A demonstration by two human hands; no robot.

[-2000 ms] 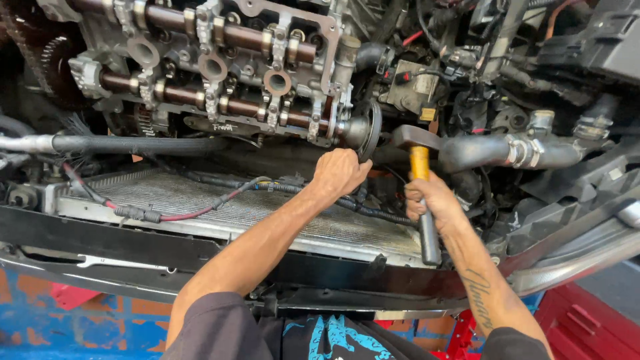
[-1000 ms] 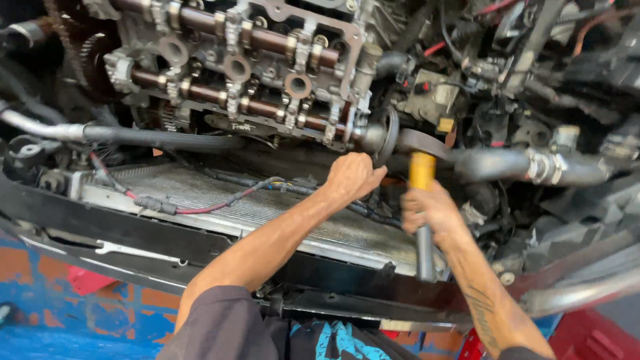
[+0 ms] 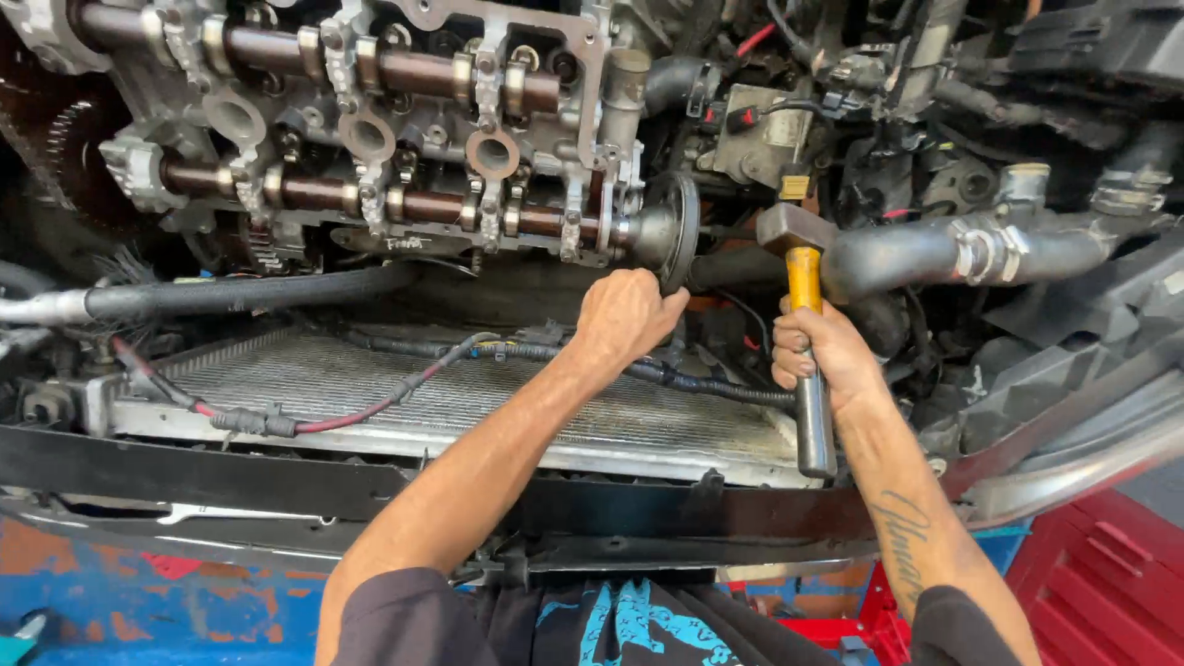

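My right hand [image 3: 826, 350] is wrapped around the handle of a hammer [image 3: 794, 225], its steel head up and its yellow neck above my fingers. The head is a short gap to the right of a round metal pulley [image 3: 683, 233] at the end of the lower camshaft [image 3: 425, 205]. My left hand [image 3: 631, 314] rests at the pulley's lower edge, thumb against the rim; its fingertips are partly hidden, so a hold on the rim cannot be told. The open cylinder head [image 3: 444, 129] shows two camshafts under bearing caps.
A radiator [image 3: 601, 416] lies below my hands, crossed by a wiring harness [image 3: 712, 383]. A thick coolant pipe [image 3: 906, 257] with clamps runs at the right. A wrench [image 3: 245, 513] lies on the black front crossmember [image 3: 185, 472]. A red tool cabinet [image 3: 1101, 573] stands at the lower right.
The hammer head was close against the pulley one second ago and is now farther right of it, still in my right hand. My left hand has stayed at the pulley's edge.
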